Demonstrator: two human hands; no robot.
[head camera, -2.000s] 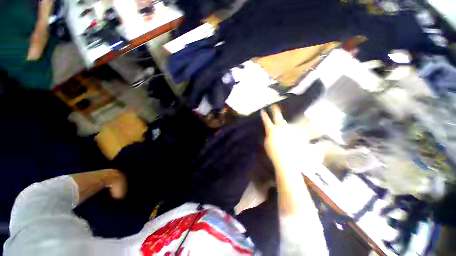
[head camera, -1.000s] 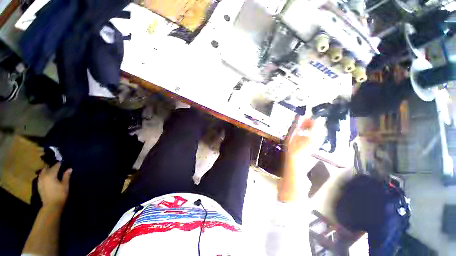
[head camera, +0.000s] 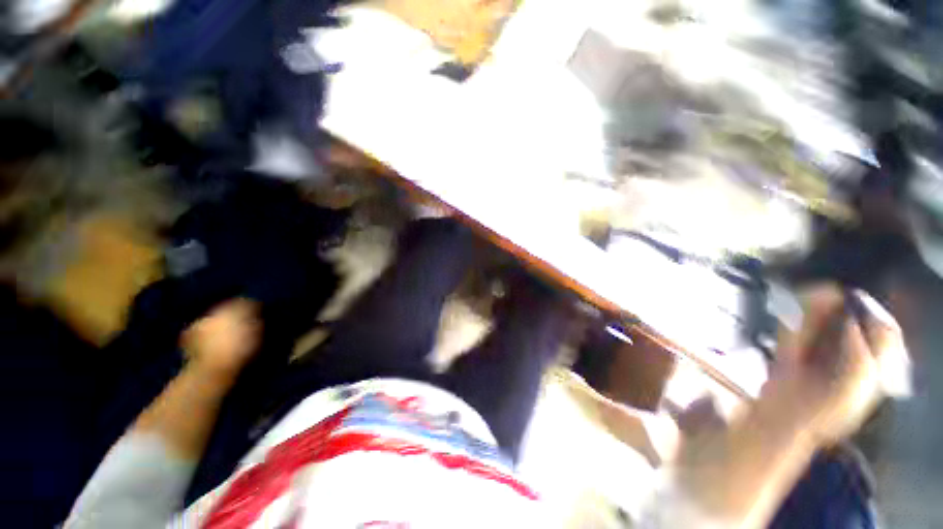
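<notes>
The view is strongly blurred. My left hand (head camera: 222, 336) is at the left, over a dark cloth heap (head camera: 269, 232); its fingers look curled, but I cannot tell if they grip the cloth. My right hand (head camera: 817, 382) is raised at the lower right, beyond the table edge, with fingers bent. A pale patch and a dark patch show at its fingertips; I cannot tell if it holds something. The overlock machine (head camera: 672, 196) is a white and grey smear at the upper right.
The white table (head camera: 465, 134) with its wood edge runs diagonally from upper left to lower right. A yellow-tan sheet (head camera: 455, 26) lies at its back. Another yellow-tan piece (head camera: 109, 279) is at the left. My dark-clothed legs are below the edge.
My right hand has moved right and down from the machine's front. My left hand appears further right and higher. The view has shifted and blurred.
</notes>
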